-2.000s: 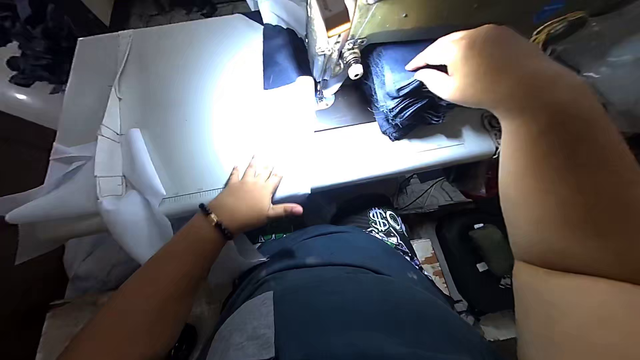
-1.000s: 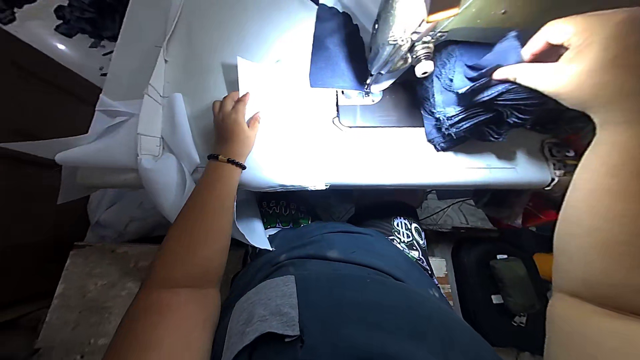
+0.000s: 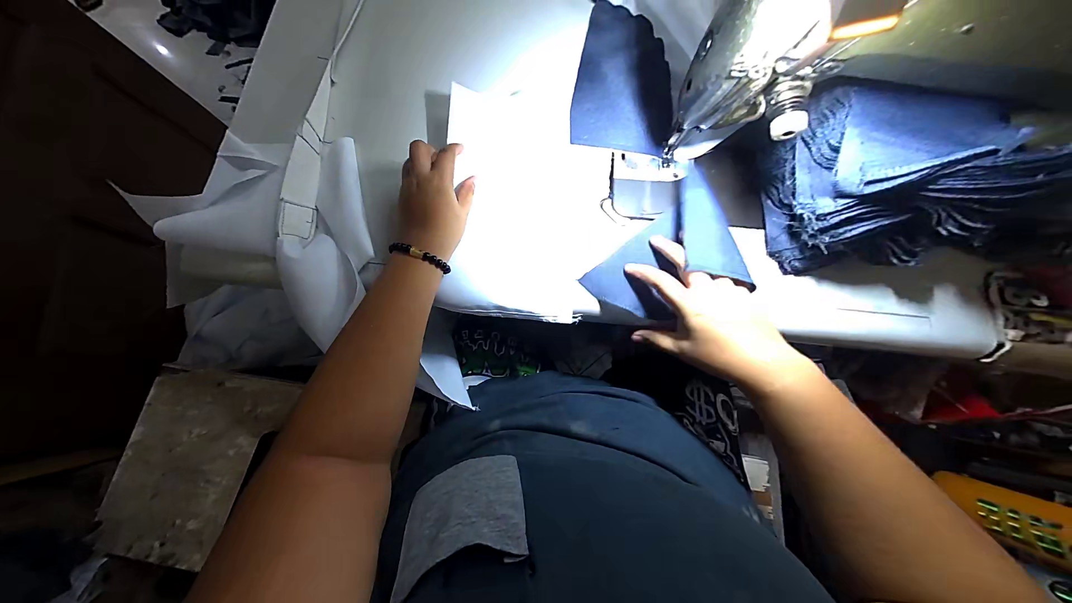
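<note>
My left hand (image 3: 433,197) grips the left edge of white fabric (image 3: 528,226), which is overexposed under the lamp. Near the front edge, my right hand (image 3: 712,310) has a navy fabric piece (image 3: 710,230) at its fingers; the piece is partly folded and reaches toward the needle area of the sewing machine (image 3: 745,67). Another navy piece (image 3: 621,84) lies behind and left of the presser foot (image 3: 668,155). To the right of the machine head rests a stack of frayed navy pieces (image 3: 888,167).
White fabric strips (image 3: 322,201) hang over the table's left side. The table's rounded front edge (image 3: 904,322) runs below the stack. An orange object with buttons (image 3: 1005,511) is at the lower right, and dark scraps (image 3: 218,21) lie at the upper left.
My right hand has moved from the navy stack left to the table's front edge, now with a navy piece. My left hand stays at the white fabric's edge since one second ago.
</note>
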